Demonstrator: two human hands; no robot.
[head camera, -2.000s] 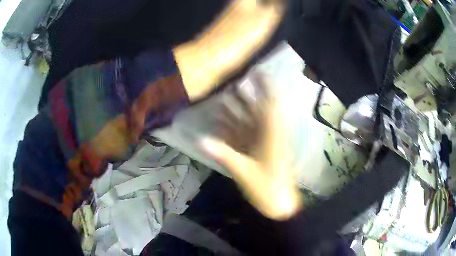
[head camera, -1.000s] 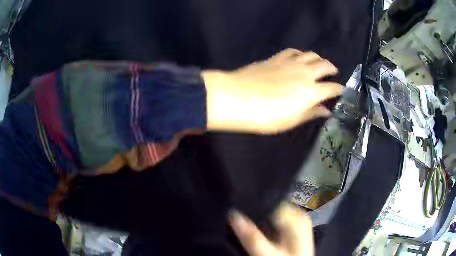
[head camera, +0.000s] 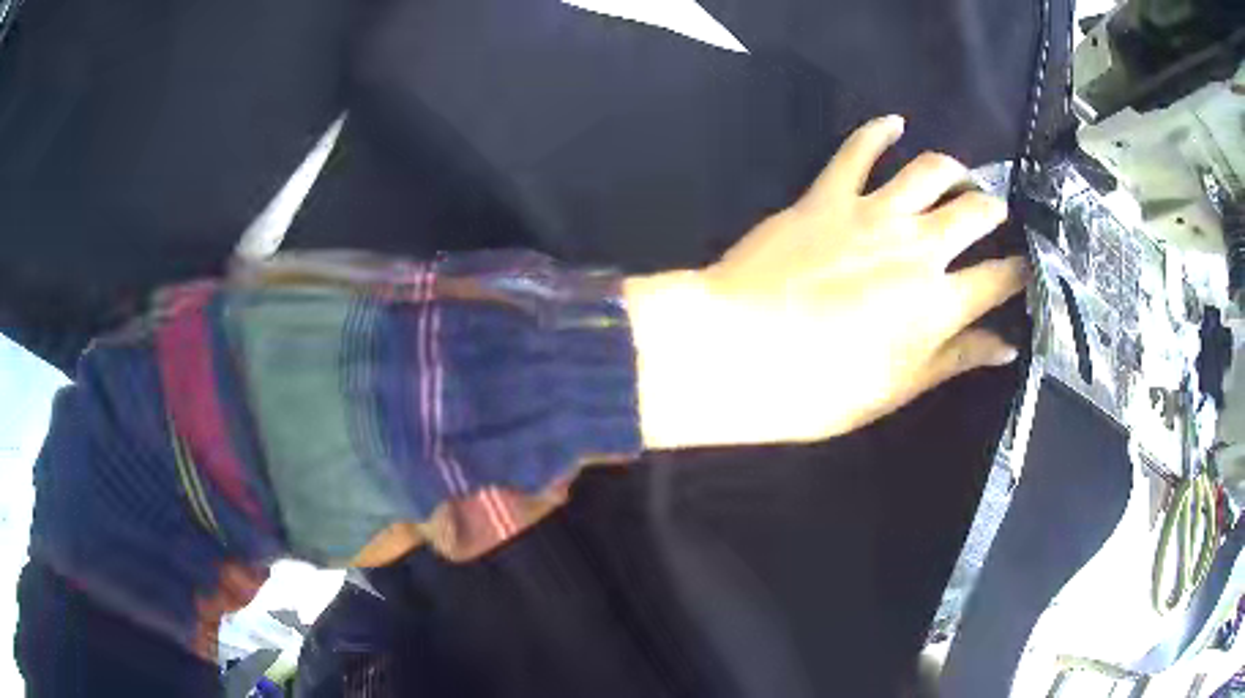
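My left hand (head camera: 833, 300), in a plaid sleeve, lies palm down on the large black garment panel (head camera: 792, 545). Its fingers are spread and point right toward the presser foot area, grasping nothing that I can see. The panel covers most of the table and hangs at the bottom. A stitched seam runs along its upper right edge. A black band strip (head camera: 1045, 505) curves down at the right, beside a shiny metal edge (head camera: 986, 525). My right hand cannot be made out; only a small pale spot shows at the bottom edge.
The sewing machine (head camera: 1161, 164) stands at the upper right, with its metal plate (head camera: 1103, 273) below. Yellow-green handled scissors (head camera: 1185, 545) lie at the right. Pale scraps (head camera: 287, 607) show below my sleeve. White gaps show between cloth folds at the top and upper left.
The black panel now covers the bare table that showed before. My left hand has moved right and spread its fingers on the cloth. My right hand has left the bottom of the view.
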